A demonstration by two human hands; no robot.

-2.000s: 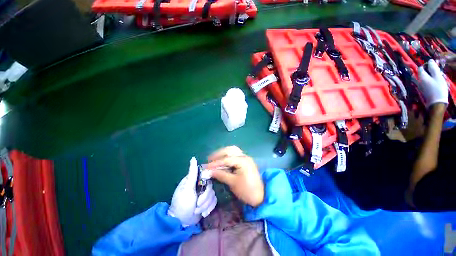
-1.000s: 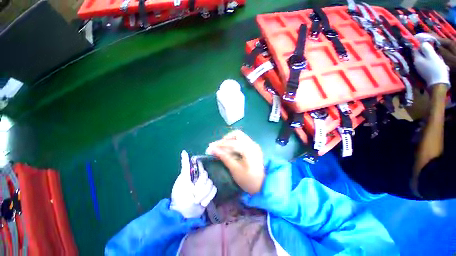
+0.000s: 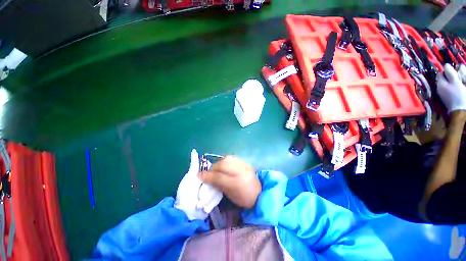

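Observation:
My left hand [image 3: 194, 195], in a thin white glove, holds a wristwatch [image 3: 205, 165] upright near the bench edge, its case mostly covered by fingers. A grey strap [image 3: 217, 218] hangs below the glove. My right hand [image 3: 233, 179], bare and slightly blurred, has its fingertips against the watch and the glove. A thin light line stands out above its fingers; I cannot tell what it is. Whether the right fingers hold a cloth is hidden. A white bottle [image 3: 250, 103] stands on the green bench [image 3: 168, 127] ahead of my hands.
Stacked red trays [image 3: 347, 102] with black- and grey-strapped watches stand at the right. More red trays are at the left [image 3: 36, 204] and far side [image 3: 204, 4]. A blue line [image 3: 90, 177] lies at left. A co-worker's white-gloved hand [image 3: 452, 89] is at the far right.
My right hand has come down and left onto the watch; a second ago its fingertips were raised beside it. The grey strap shows more clearly below the glove. The view has shifted slightly.

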